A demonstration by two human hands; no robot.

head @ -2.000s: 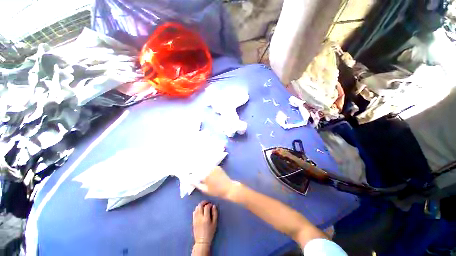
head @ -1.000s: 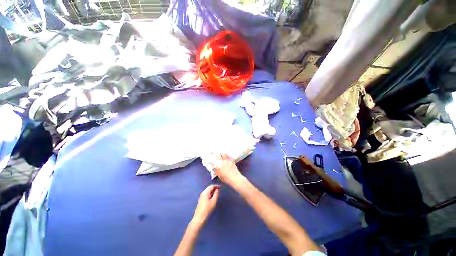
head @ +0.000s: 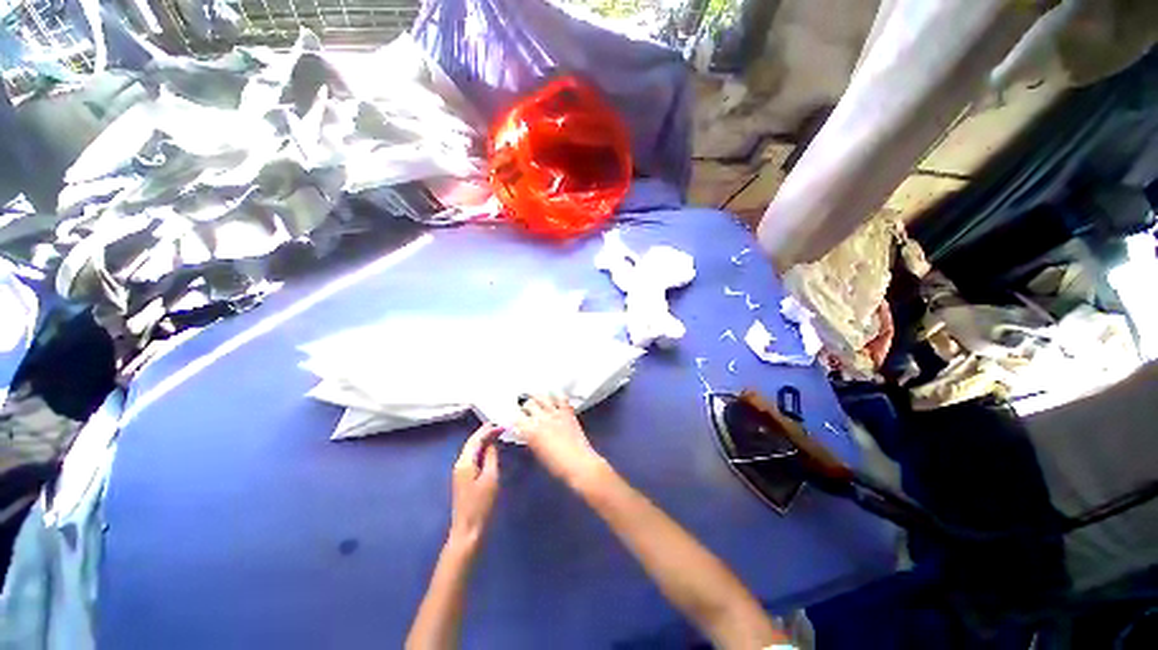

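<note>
A pile of white pointed pieces (head: 445,362) lies fanned on the blue pressing table, its jagged points to the left. My right hand (head: 554,438) rests on the pile's near edge with fingers spread. My left hand (head: 476,464) is at the near edge, its fingertips touching or very close to a point of the pile; whether it grips cloth cannot be told. A small dark spot shows by my right fingertips.
The iron (head: 759,447) lies at the right, its dark hose running right. Knotted white scraps (head: 653,290) and an offcut (head: 778,340) lie beyond, with tiny snippets. A red plastic bag (head: 560,159) stands at the far edge. A large fabric heap (head: 254,178) is far left.
My left hand has moved up to the pile's near edge. My right hand has shifted slightly left and stays on the pile. The iron lies as before.
</note>
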